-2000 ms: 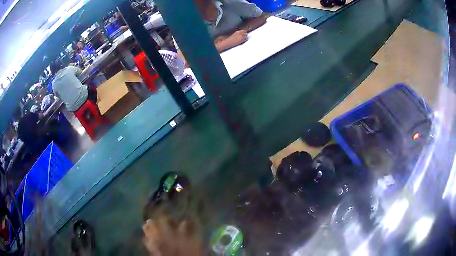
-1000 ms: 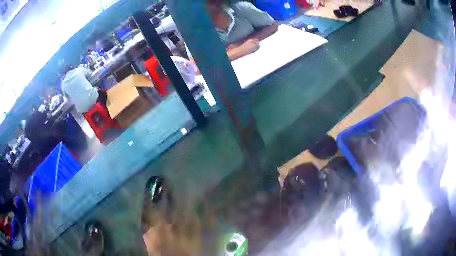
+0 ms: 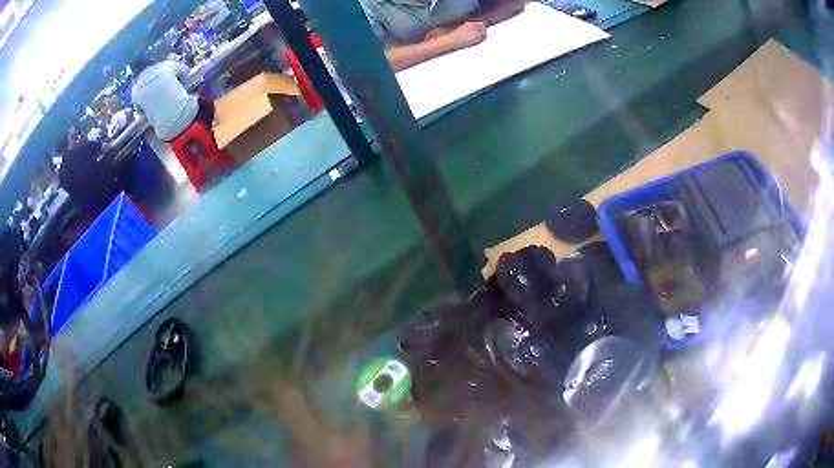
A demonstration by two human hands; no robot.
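A black headphone loop with a cup lies on the green bench at lower left. A second dark looped part is lower left, blurred. The green-rimmed solder spool lies beside a large pile of black round speaker plates. A blurred skin-toned patch at the bottom middle may be my left hand; its fingers and anything in it cannot be made out. My right hand does not show; strong glare covers the lower right.
A blue tray with a dark station and red light stands right on cardboard. A green post rises at the ledge. Beyond are a person's arms on a white sheet. A blue bin is at left.
The view has shifted, so the bench sits higher in the picture. The cup with the green board, earlier held at lower middle, no longer shows there. The hand has become a faint blur.
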